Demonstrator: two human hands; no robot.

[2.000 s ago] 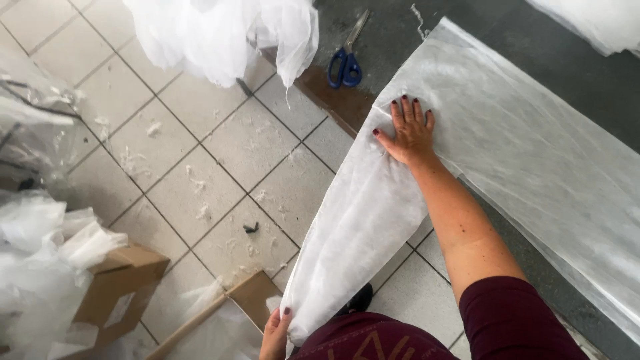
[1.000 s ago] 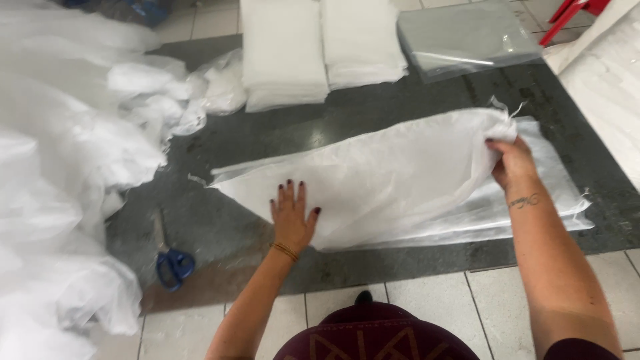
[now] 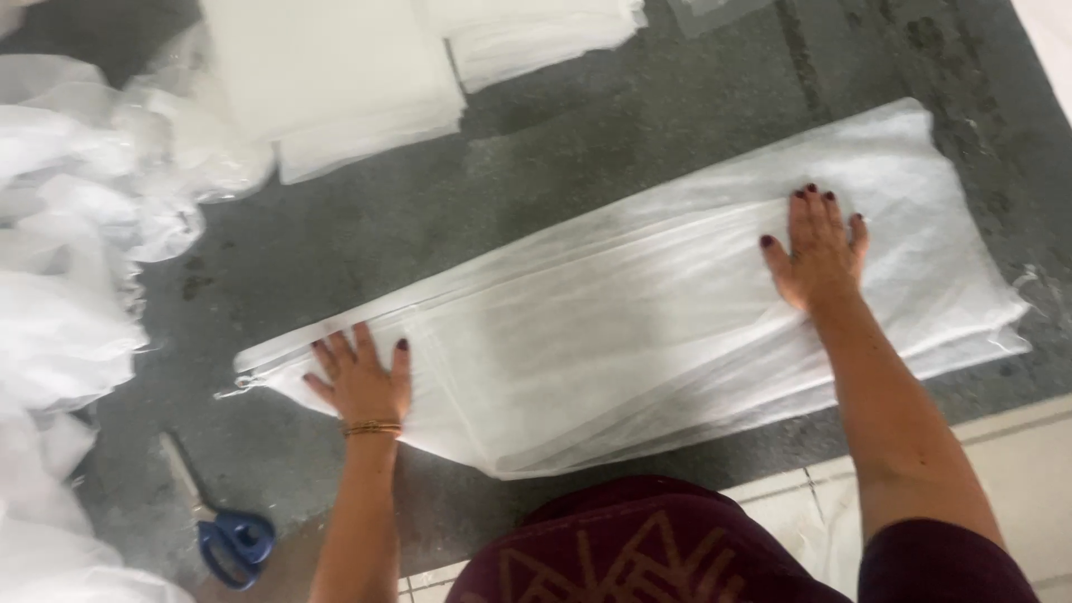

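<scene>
A long piece of thin white translucent fabric (image 3: 578, 335), folded over in layers, lies on a dark grey table (image 3: 536, 193). My left hand (image 3: 362, 381) rests palm down near its narrow left end, fingers spread, a thin bracelet at the wrist. On the wider right part my right hand (image 3: 819, 251) lies flat, fingers apart, thumb out to the side. Neither hand grips the cloth. Loose threads stick out at the fabric's left tip and right corner. Scissors with blue handles (image 3: 234, 544) lie left of my left forearm, blades pointing up and left.
A large heap of white gauzy fabric (image 3: 59, 293) covers the table's left side. Folded stacks of white fabric (image 3: 335, 75) sit along the far side, with a clear plastic-like sheet (image 3: 720, 10) at the top edge. Light floor tiles (image 3: 1022, 469) show beyond the near edge.
My right hand held the fabric's right end up a second ago; it has let go and lies flat on the cloth. My left hand has shifted toward the narrow left end. The folded layers lie flatter.
</scene>
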